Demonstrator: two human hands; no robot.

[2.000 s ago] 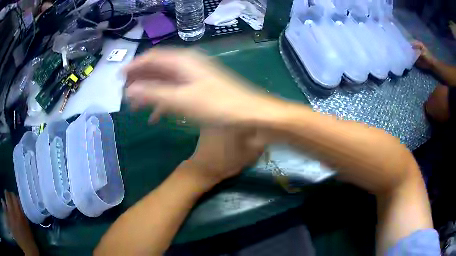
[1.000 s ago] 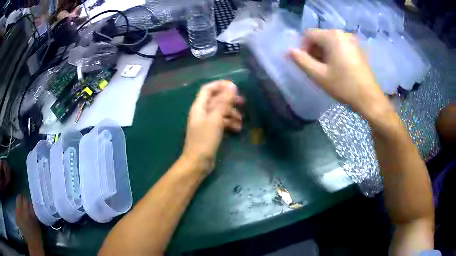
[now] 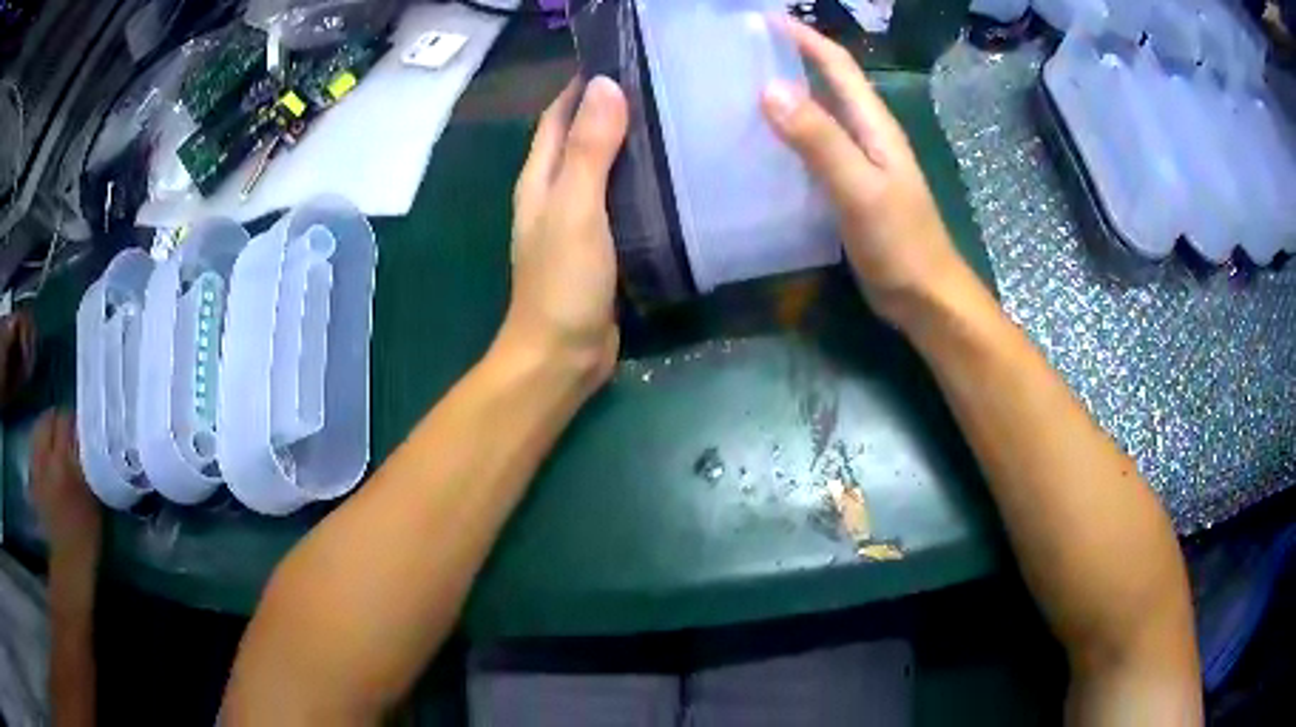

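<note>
An assembled unit (image 3: 746,156), a frosted translucent housing with a glossy black base on its left side, is held tilted above the bench at the top centre. My left hand (image 3: 571,213) presses on the black base, thumb up. My right hand (image 3: 860,171) grips the translucent side with fingers and thumb. The unit's top end is cut off by the picture's edge. Its face turned away from me is hidden.
Three open translucent housings (image 3: 299,355) stand at left. Green circuit boards (image 3: 220,121) lie by a white sheet (image 3: 355,142). More assembled units (image 3: 1180,156) stand on bubble wrap (image 3: 1080,355) at right. Another person's hand (image 3: 64,476) is at the left edge. The green bench (image 3: 682,497) has tan chips.
My right hand has brought a unit leftward from near the right-hand row, and my left hand has closed on its black side. The view has shifted, so the row appears further right.
</note>
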